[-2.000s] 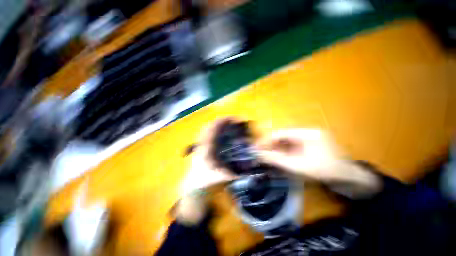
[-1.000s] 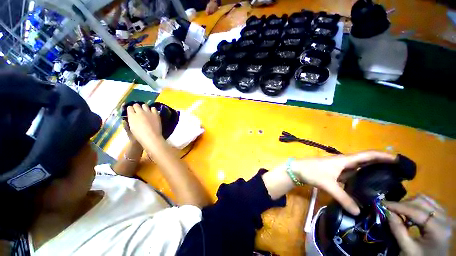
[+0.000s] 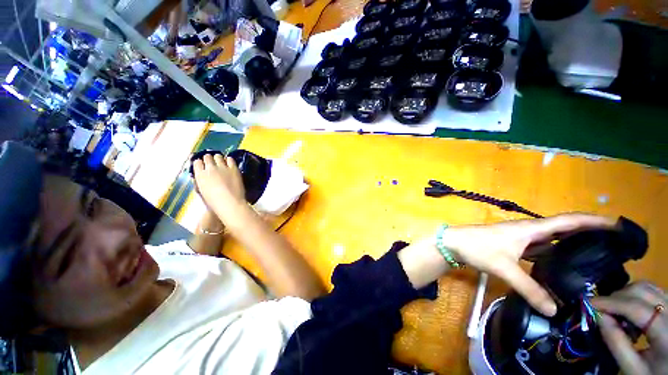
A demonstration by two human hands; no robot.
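Observation:
The white camera base housing [image 3: 480,353] stands at the bottom right, partly cut off by the frame edge, its round black interior open. The black camera head shell [image 3: 586,260] is tilted up above it. My left hand [image 3: 513,256], with a green bead bracelet, holds the shell, thumb at its lower left edge. My right hand [image 3: 636,322], partly cut off, has its fingertips on the thin coloured connector wires [image 3: 584,315] between shell and base. A silvery block [image 3: 537,327] sits inside the base. The black pigtail cable [image 3: 483,198] lies on the orange bench behind.
A co-worker [image 3: 183,271] sits close on the left, hands on another black and white camera [image 3: 282,189]. Rows of black head units [image 3: 414,95] stand on a white sheet [image 3: 469,123] beyond. A white camera body [image 3: 586,55] stands on the green strip [image 3: 564,135].
The view has shifted, so my hands and the camera sit slightly further right and the far rows higher. The co-worker's head has turned towards me. My hands keep much the same hold.

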